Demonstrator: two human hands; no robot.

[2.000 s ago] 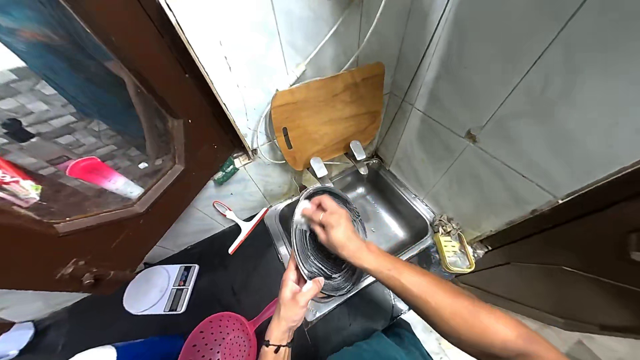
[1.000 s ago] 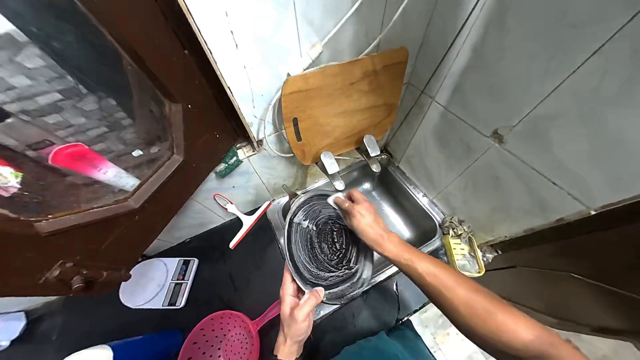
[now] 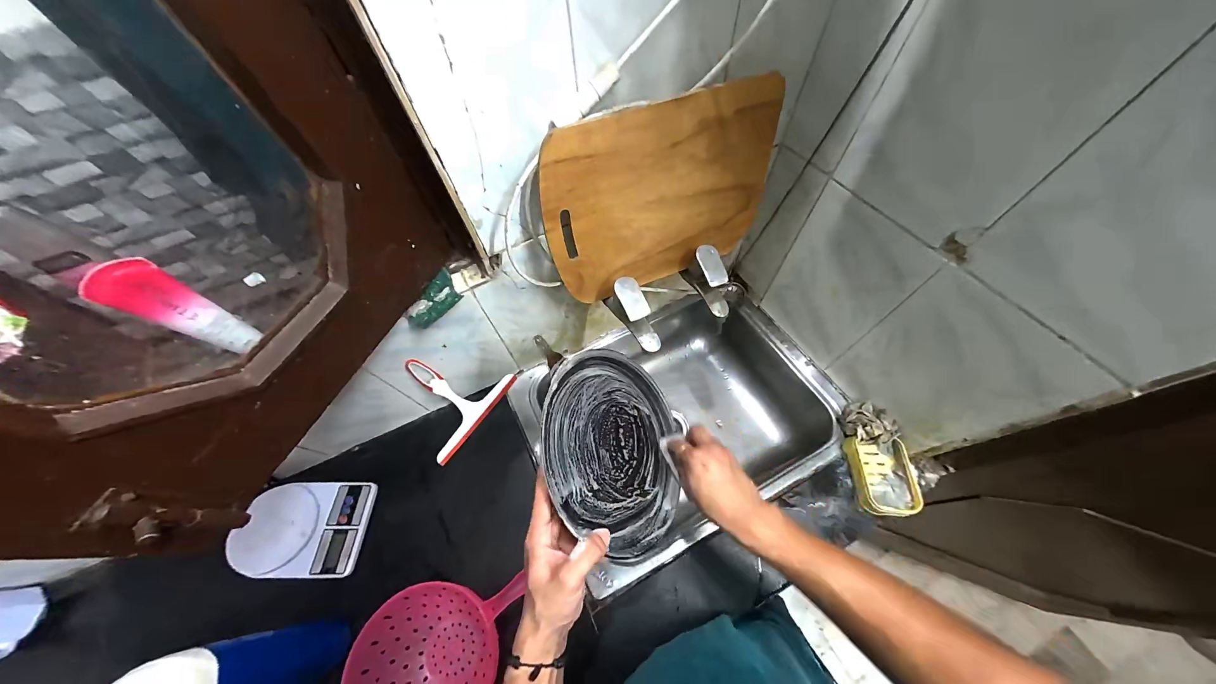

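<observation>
My left hand (image 3: 559, 570) grips the near rim of a round dark pan (image 3: 608, 446), thumb on the inside edge. White suds streak the pan's inner surface in rings, and it is tilted over the left side of a stainless steel sink (image 3: 760, 380). At the pan's right rim, my right hand (image 3: 708, 475) has its fingers closed on a pale scrubbing pad (image 3: 673, 454), which is mostly hidden. Two metal taps (image 3: 636, 313) stand behind the sink, in front of a wooden cutting board (image 3: 660, 180) that leans on the tiled wall.
Left of the sink lie a red-and-white squeegee (image 3: 465, 408), a white digital kitchen scale (image 3: 302, 530) and a pink colander (image 3: 427, 636). A yellow soap dish (image 3: 883, 475) sits at the sink's right corner. The brown door (image 3: 399, 190) with a glass pane is at the left.
My right hand has moved from the pan's upper part down to its right rim. The pan has tilted, and my left hand still holds it.
</observation>
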